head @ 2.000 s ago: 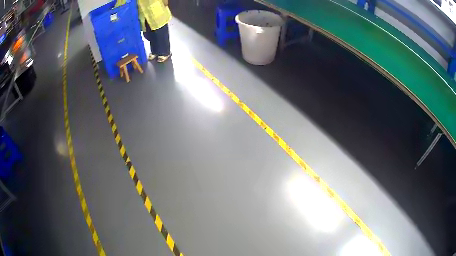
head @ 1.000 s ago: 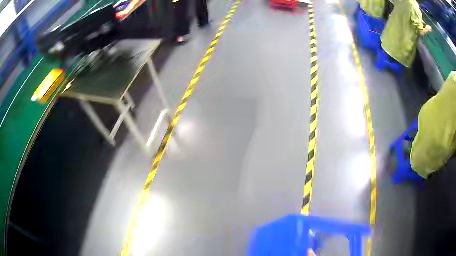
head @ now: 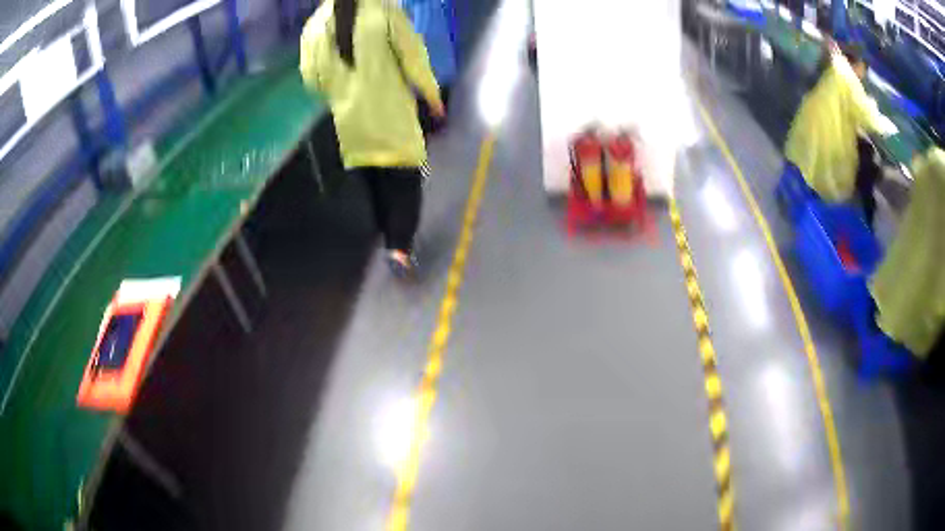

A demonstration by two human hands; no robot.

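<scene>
Neither my left hand nor my right hand is in the picture. Nearest in front of me is the grey floor [head: 560,384] of an aisle, with a yellow tape line [head: 446,311] on the left and a black-yellow striped line [head: 705,353] on the right. On the left a green-topped line [head: 176,264] carries an orange-red flat item with a dark rectangle [head: 116,342] at its near edge. The blue stool seen earlier is not in view.
A person in a yellow-green smock [head: 378,88] stands or walks ahead on the left. A white pillar [head: 609,67] has red fire extinguishers [head: 606,171] at its foot. On the right, people in smocks [head: 829,130] are beside blue crates [head: 834,249].
The view has swung along the aisle and moved forward. The blue stool at the bottom edge and the small table on the left have left the picture; the pillar and extinguishers now show.
</scene>
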